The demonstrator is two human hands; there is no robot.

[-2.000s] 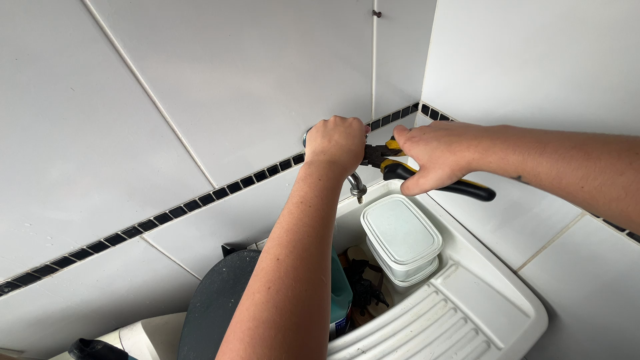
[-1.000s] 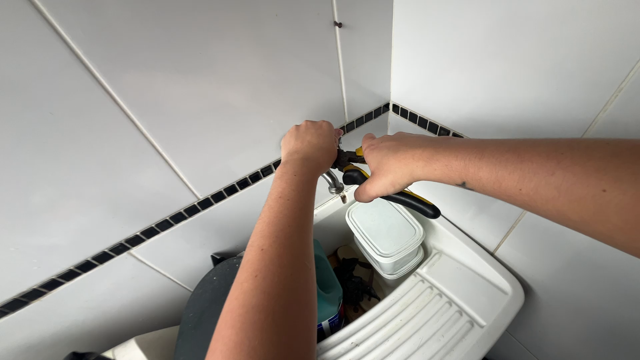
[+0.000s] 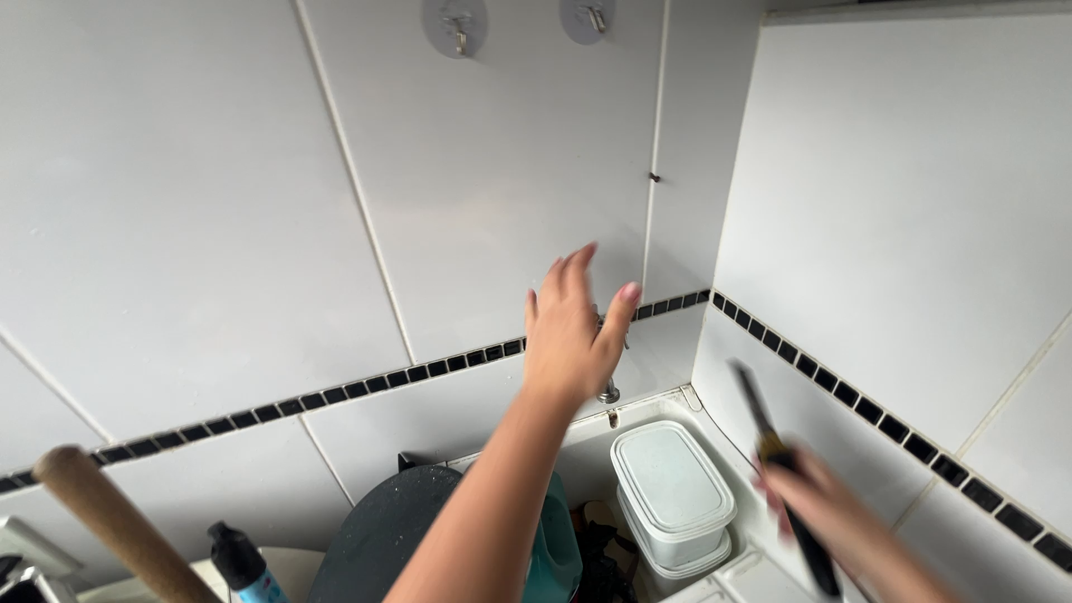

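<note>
My left hand (image 3: 572,335) is raised with its fingers spread and nothing in it, in front of a metal faucet (image 3: 609,390) on the tiled wall. It hides most of the faucet; whether it touches it I cannot tell. At the lower right, blurred by motion, my right hand (image 3: 808,494) grips pliers (image 3: 777,456) with black and yellow handles, their jaws pointing up and away from the faucet. Below the faucet, lidded white plastic containers (image 3: 672,477) are stacked in a white laundry sink (image 3: 758,578).
A teal plastic jug (image 3: 554,544) and dark items (image 3: 605,544) share the sink. To the left are a dark round lid (image 3: 389,528), a black-capped bottle (image 3: 239,559) and a wooden handle (image 3: 121,519). Suction hooks (image 3: 456,27) hang on the wall above.
Both hands were together at the faucet with the pliers. My left hand has let go and opened; my right hand has moved right and down with the pliers. The view has shifted upward.
</note>
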